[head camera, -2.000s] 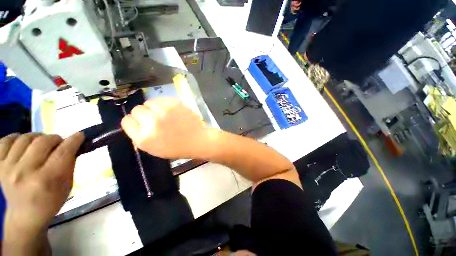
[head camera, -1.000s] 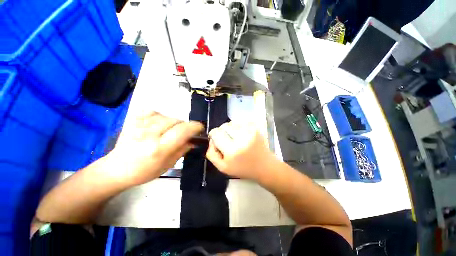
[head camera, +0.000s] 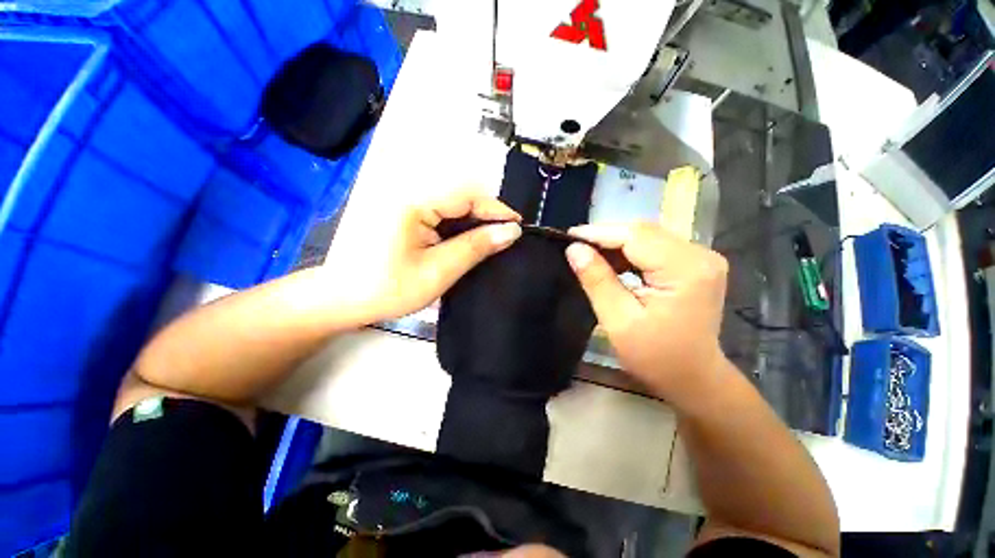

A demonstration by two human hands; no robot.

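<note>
A small black pouch (head camera: 511,311) hangs from both hands by its top edge, in front of the machine head (head camera: 595,82). My left hand (head camera: 436,256) pinches the edge's left end between thumb and fingers. My right hand (head camera: 644,289) pinches its right end. Behind the pouch, a long black fabric panel (head camera: 496,427) runs from under the head towards me. A thin silvery chain (head camera: 546,196) with a ring at its top lies on the panel; its lower part is hidden by the pouch.
Blue crates (head camera: 235,223) stand at the left, with a black rounded pouch (head camera: 322,100) on them. Green-handled snips (head camera: 810,273) lie on the right. Two blue bins stand at far right, one with dark parts (head camera: 914,286), one with silver hardware (head camera: 903,401). A screen (head camera: 960,142) stands behind them.
The black piece between my hands, narrow and edge-on before, now shows its broad face hanging down over the panel and chain. My hands have moved slightly apart. The camera view has turned and shifted.
</note>
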